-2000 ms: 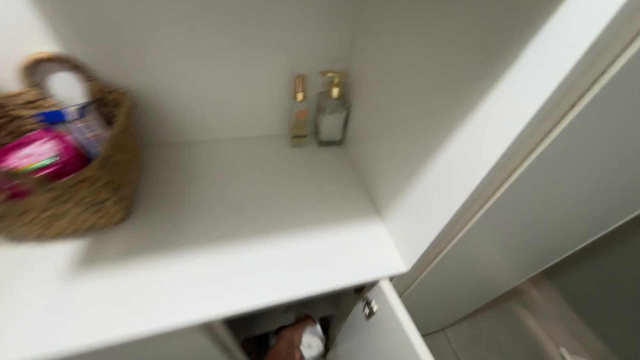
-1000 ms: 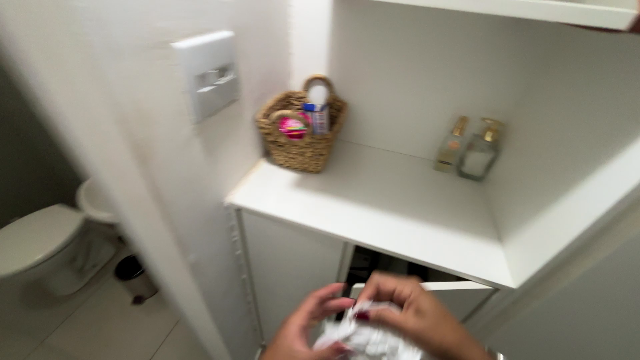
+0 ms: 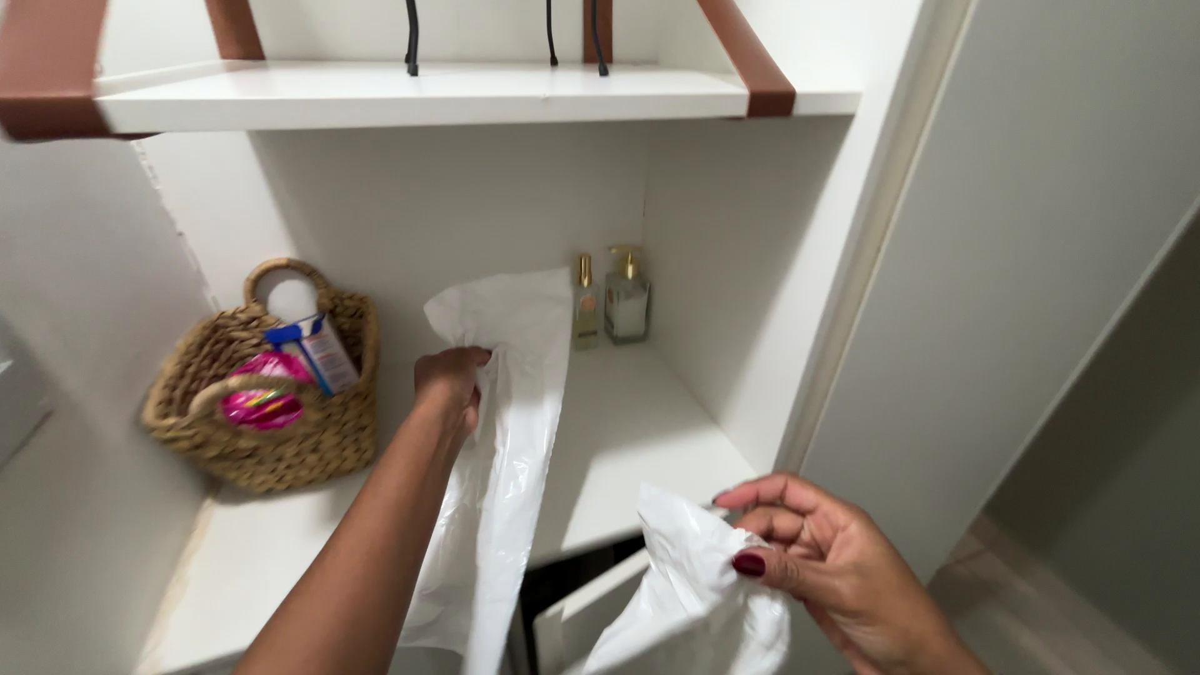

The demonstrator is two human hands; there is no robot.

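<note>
A white plastic bag [image 3: 525,422] hangs stretched out from my left hand [image 3: 452,384], which grips its upper part in front of the cabinet's back wall. My right hand [image 3: 806,553], lower and to the right, pinches another part of white plastic [image 3: 694,572] between thumb and fingers. Whether both parts belong to one bag cannot be told, as the lower ends run out of view. Just right of the bag's top stand a slim glass bottle with a gold cap [image 3: 586,305] and a glass pump bottle [image 3: 627,300].
A woven basket [image 3: 309,450] holding a pink package and a blue-and-white box stands on the left of the white counter [image 3: 619,450]. Overhead is a white shelf [image 3: 469,98] with brown straps. Below the counter, a cabinet door [image 3: 591,600] stands ajar. A side wall rises on the right.
One second ago both hands were close together on crumpled white plastic; now they are apart and the plastic is spread out, with the left hand raised. The view has shifted towards the upper shelf.
</note>
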